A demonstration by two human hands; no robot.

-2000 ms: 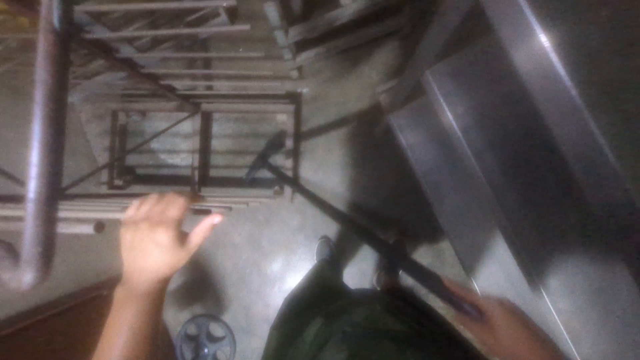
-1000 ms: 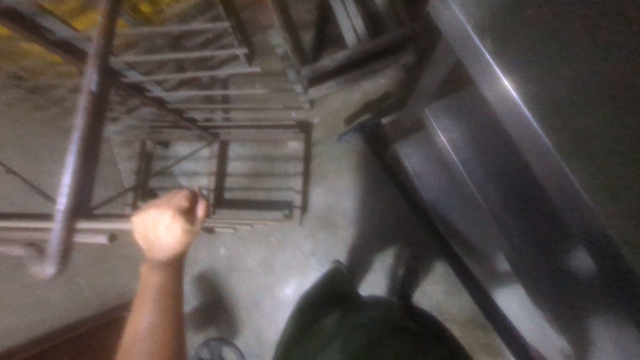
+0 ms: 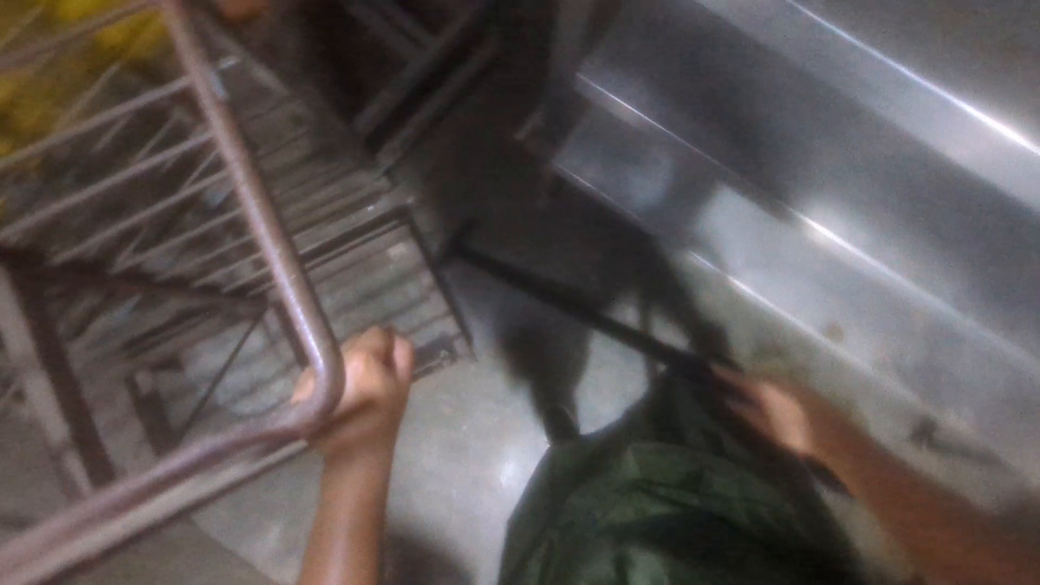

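My right hand (image 3: 772, 406), at the lower right, is closed around the near end of a long dark pole (image 3: 569, 309). A short crosspiece shows at the pole's far end, near the corner of a slatted metal frame (image 3: 366, 284). My left hand (image 3: 366, 386) is at the bent corner of a tubular metal rail (image 3: 268, 219), partly behind it, with the fingers curled. Blur hides whether the fingers grip the rail or only lie beside it.
Broad metal steps or ledges with bright edges (image 3: 731, 162) run along the right. A barred metal rack (image 3: 106, 179) is at the left, with something yellow (image 3: 130, 32) beyond it. Concrete floor (image 3: 455, 463) shows between my left arm and the dark green clothing (image 3: 666, 504).
The left hand was spread, then curled, and is now at the rail's corner. The pole stays in the right hand; its far end has swung about. The view has turned.
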